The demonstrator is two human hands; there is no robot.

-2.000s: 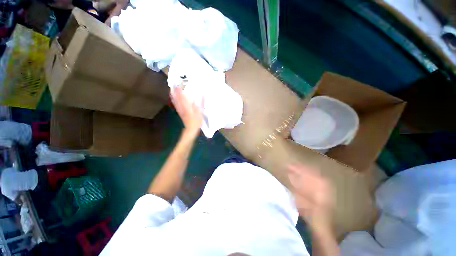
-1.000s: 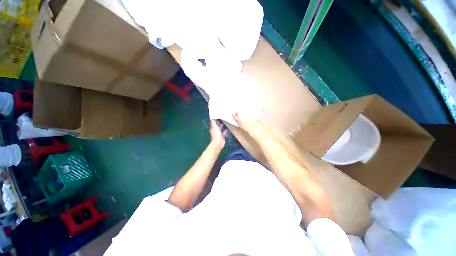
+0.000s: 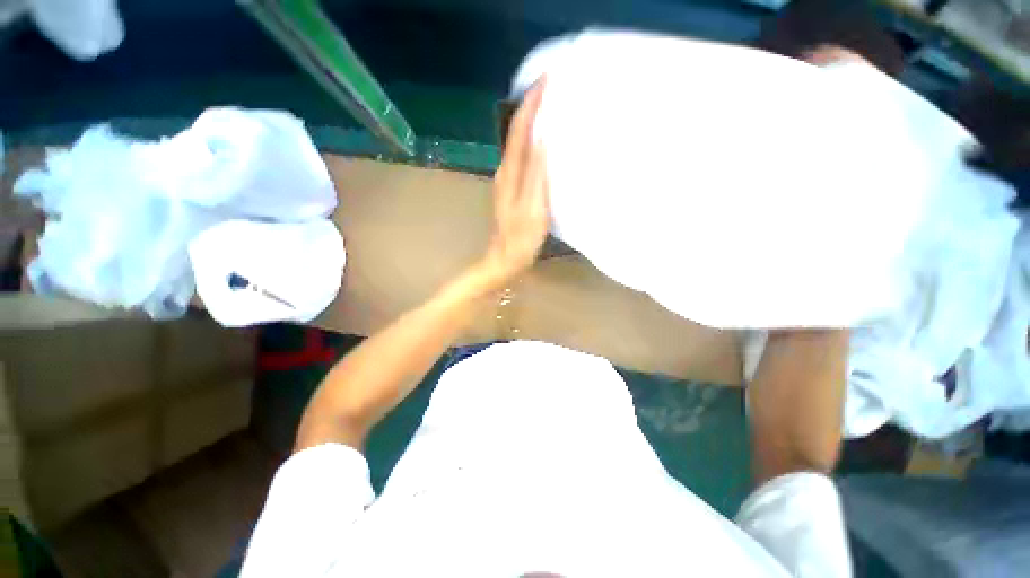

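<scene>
A large, smooth white wrapped bundle [image 3: 734,181] fills the right centre, above the cardboard-covered board. My left hand [image 3: 522,192] lies flat against its left end, fingers together and pointing away from me. My right forearm reaches up to the bundle's lower right side; my right hand is hidden by the bundle. Whether the bundle rests on something cannot be told. A smaller white bagged unit [image 3: 271,265] with a dark spot lies on the board at left.
More white bundles [image 3: 169,186] lie at the board's left end and others [image 3: 960,294] at right. The cardboard sheet [image 3: 412,226] runs between them. A green post [image 3: 339,68] stands behind. Large brown cartons [image 3: 124,395] are at lower left. Part of another person shows behind the big bundle.
The view has swung right. My hands have left the smaller bagged unit at left and are now at the large bundle. The open carton with the pale tub no longer shows.
</scene>
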